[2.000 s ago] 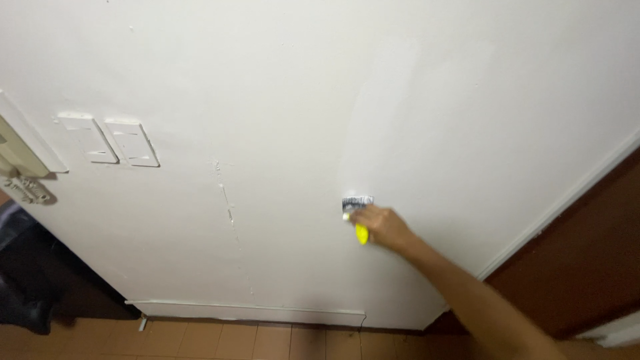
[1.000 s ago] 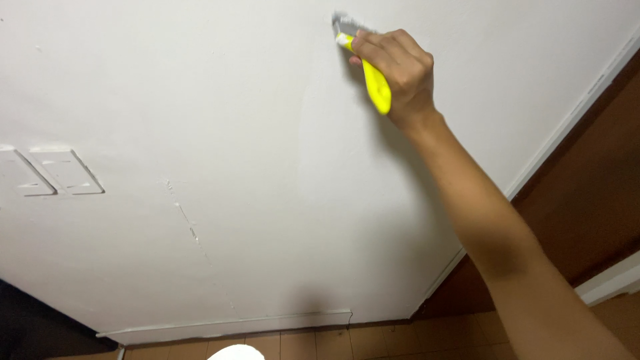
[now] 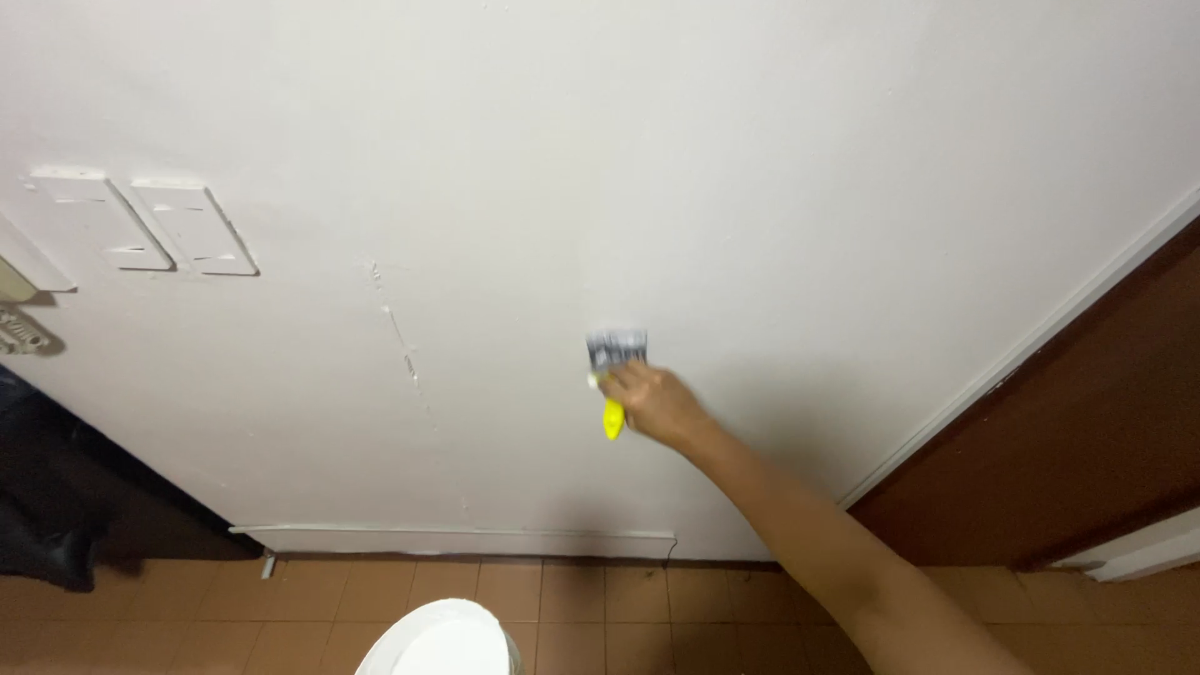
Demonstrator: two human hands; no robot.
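Note:
My right hand (image 3: 654,405) is closed around a paintbrush (image 3: 614,412) that has a bright yellow handle and dark bristles coated with white. The bristles point up and lie against the white wall (image 3: 506,187), right of the view's middle. At the bottom edge, a white bucket (image 3: 450,647) is partly in view, with white inside it. My left hand is out of the frame.
Two white switch plates (image 3: 197,225) are on the wall at left, with a rough vertical seam (image 3: 398,337) beside them. A baseboard strip (image 3: 450,541) runs above the brown tiled floor (image 3: 309,600). Dark fabric (image 3: 47,487) hangs at left; a brown door (image 3: 1078,403) stands at right.
My right hand, with the brush in it, has come down the wall from the high spot of a second ago. More of the bucket shows now as the view has shifted.

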